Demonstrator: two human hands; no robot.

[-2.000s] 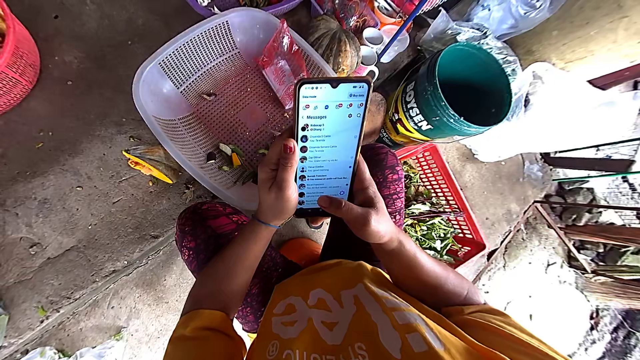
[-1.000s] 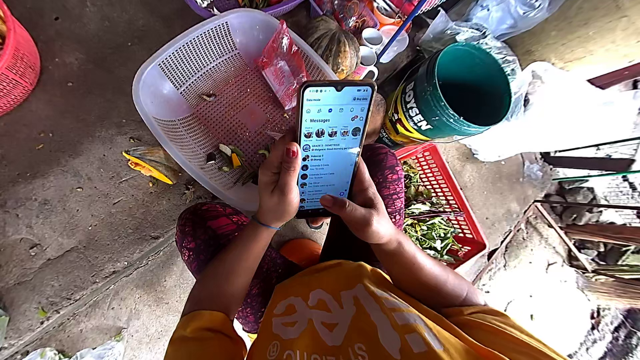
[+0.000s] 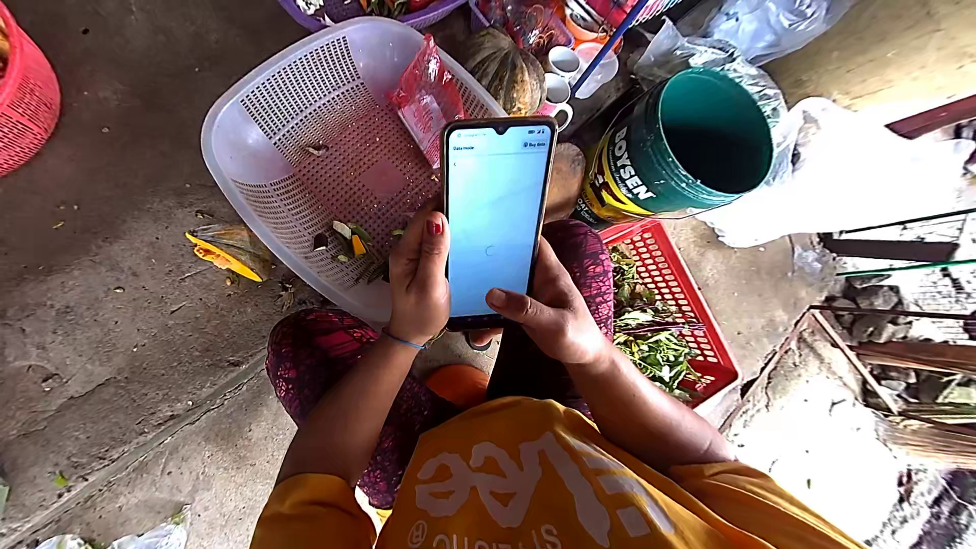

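Observation:
A smartphone (image 3: 497, 221) is held upright between both hands above my lap, its lit screen nearly blank with a small loading circle. My left hand (image 3: 419, 278) grips its left edge, the thumb with a red-painted nail lying along the side. Around the lower right edge my right hand (image 3: 555, 309) is closed, with its thumb over the bottom of the screen. The fingers behind the phone are mostly hidden. Beyond it lies a white plastic basket (image 3: 267, 145) with vegetable scraps (image 3: 352, 240) and a red plastic bag (image 3: 428, 103) in it.
A green paint bucket (image 3: 717, 137) stands at the right, above a red crate (image 3: 705, 328) of leafy greens (image 3: 656, 343). A squash (image 3: 507, 72) and white mugs (image 3: 563, 62) are beyond the phone. A cut squash piece (image 3: 229, 252) lies on the floor; a red basket (image 3: 30, 99) is far left.
The phone's screen has gone from a list of messages to a nearly blank page with a loading circle. Both hands keep their hold on the phone in about the same place.

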